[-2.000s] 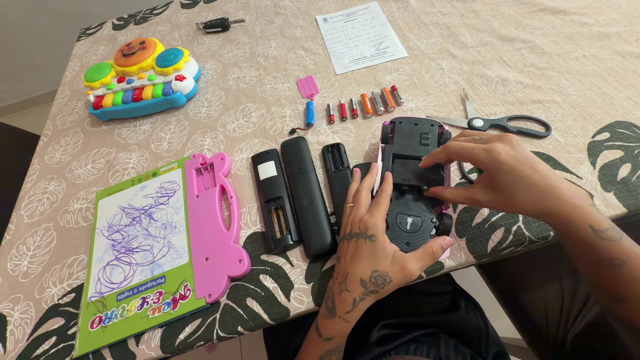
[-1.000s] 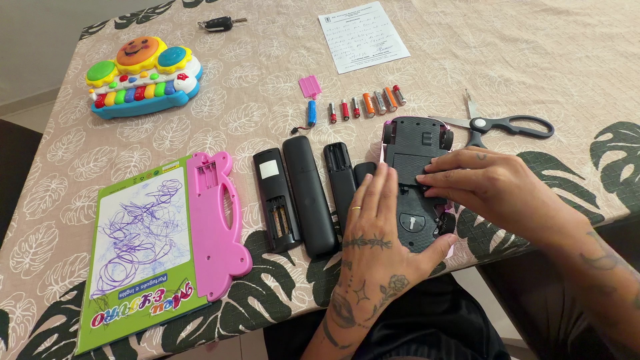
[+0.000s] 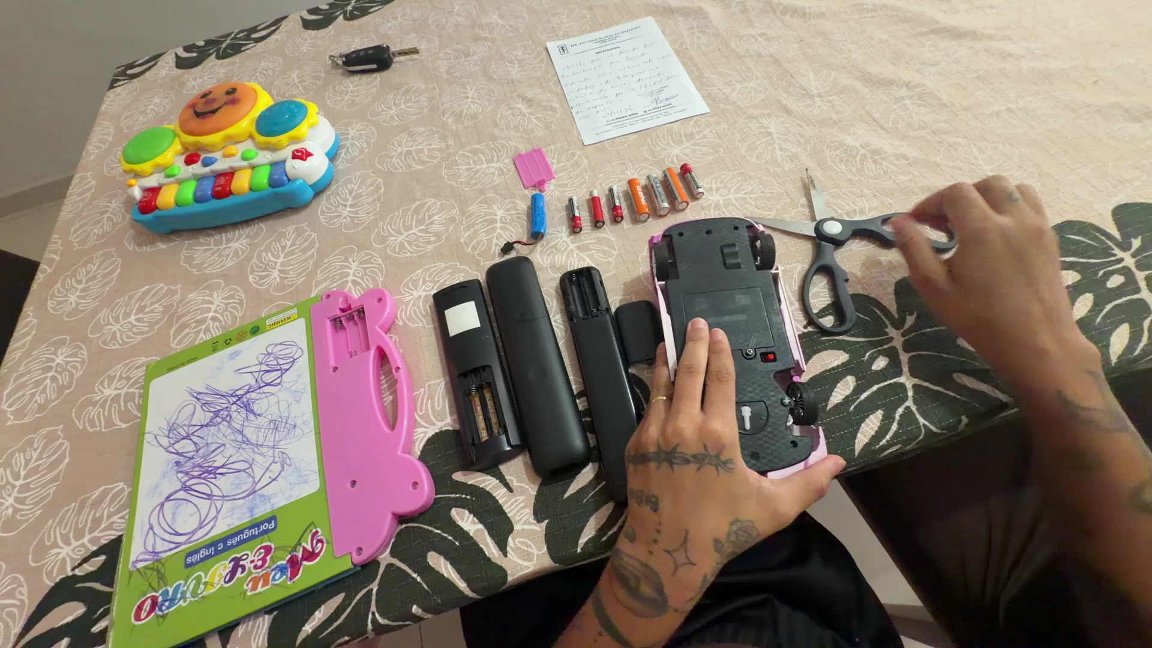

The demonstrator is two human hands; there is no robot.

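Note:
My left hand (image 3: 702,450) lies over the left side of an upturned toy car (image 3: 720,270), pink with a black underside, its fingers on the base and the thumb at the near end. The car's rectangular battery cover is in place, with a screw and a red switch beside it. My right hand (image 3: 990,261) is raised over the upper handle of the open grey-handled scissors (image 3: 832,231), thumb and fingertips together at the handle loop; whether it grips it is hard to tell. Left of the car lie black remote controls (image 3: 537,369), one (image 3: 477,360) with batteries in its uncovered compartment.
Several loose batteries (image 3: 637,199), a blue battery pack with a wired plug (image 3: 537,216) and a pink battery cover (image 3: 535,168) lie beyond the remotes. A pink-edged drawing board (image 3: 360,450), toy piano (image 3: 225,189), car key (image 3: 369,58) and written sheet (image 3: 630,81) are around them.
My right hand has left the toy car's battery cover and moved right to the scissors. My left hand stays on the car. The whole cover now shows.

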